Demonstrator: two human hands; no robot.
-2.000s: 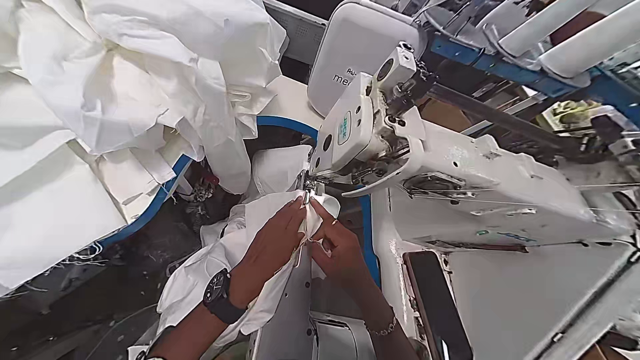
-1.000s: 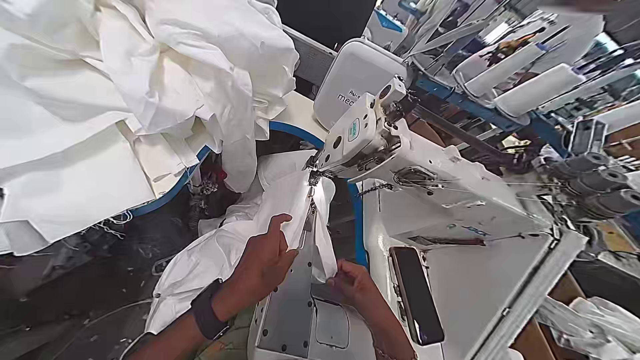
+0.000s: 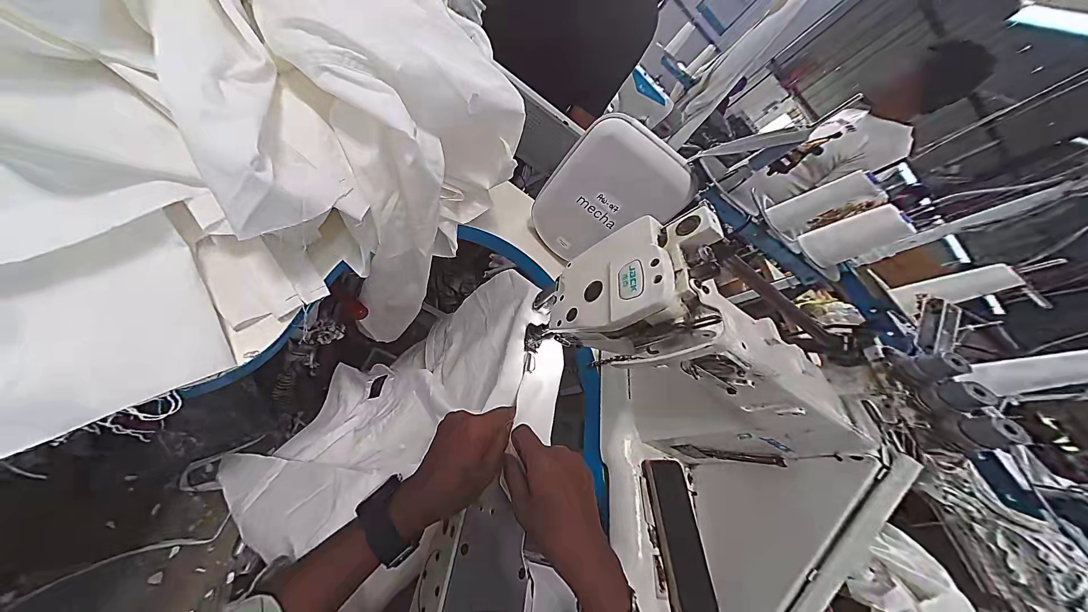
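Note:
White fabric (image 3: 476,348) runs under the needle area of an industrial sewing machine (image 3: 612,280) and hangs down to the left of its narrow bed. My left hand (image 3: 463,459), with a dark watch on the wrist, pinches the fabric edge below the presser foot. Close beside it, my right hand (image 3: 552,484) holds the same strip between thumb and fingers. The two hands nearly touch. Their fingertips are partly hidden by the cloth and by each other.
A large heap of white cloth (image 3: 340,127) covers the table at the left, which has a blue edge (image 3: 246,367). A pale rounded case (image 3: 616,183) stands behind the machine head. A dark phone (image 3: 680,535) lies right of my right hand. Thread cones (image 3: 858,234) are at the right.
My hands were apart one second ago, the left one with its fingers off the strip; now they are together, both on the fabric below the foot. The view has shifted.

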